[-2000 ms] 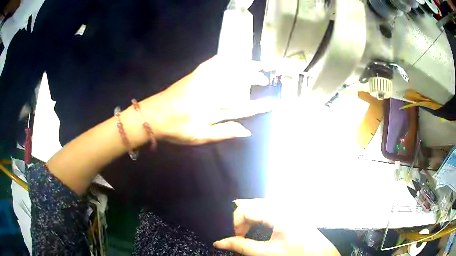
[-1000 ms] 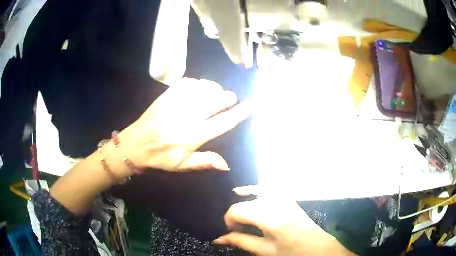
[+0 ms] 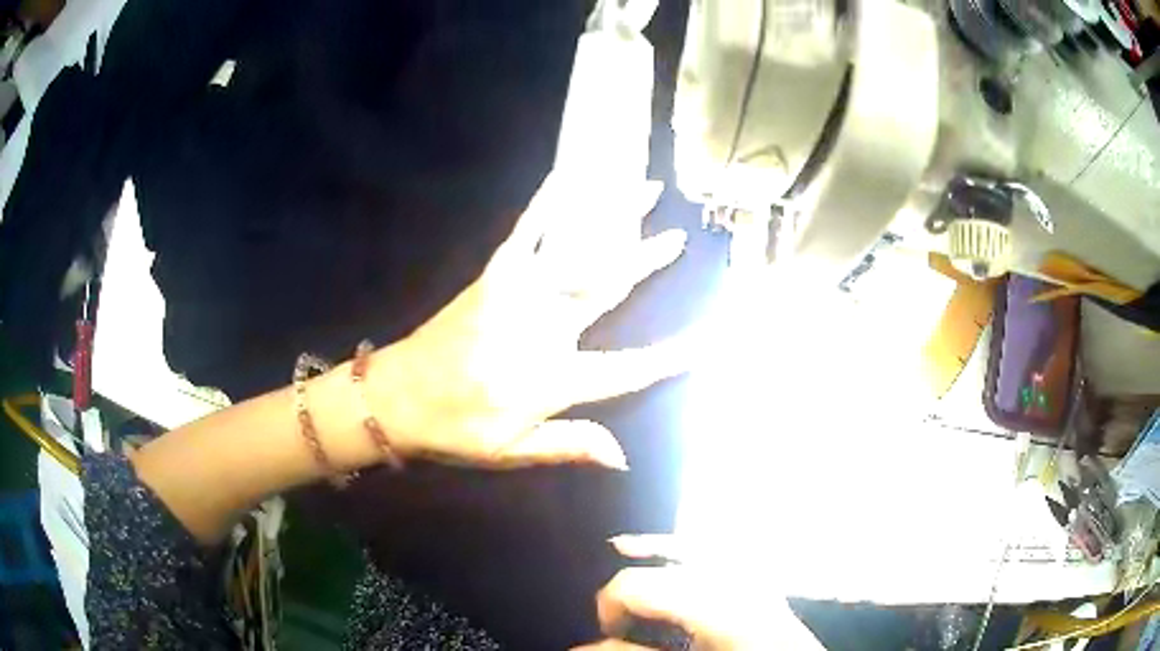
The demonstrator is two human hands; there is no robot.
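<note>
Dark fabric covers the left and middle of the table and runs to the sewing machine's needle area. My left hand lies flat on it, fingers spread towards the needle, thumb apart, holding nothing. My right hand is at the bottom centre by the cloth's near edge, cut off by the frame; glare and the cut-off hide whether it grips the cloth. The cream sewing machine head stands above. The presser foot area is washed out by glare.
A long white bar stands just beyond my left fingers. A smartphone and orange card lie right of the needle area. A ribbed knob is on the machine. A red-handled tool is at far left.
The view has swung, so the machine head shows fully again and the phone sits lower. My left hand's fingers are spread wider. My right hand is cut off more by the bottom edge.
</note>
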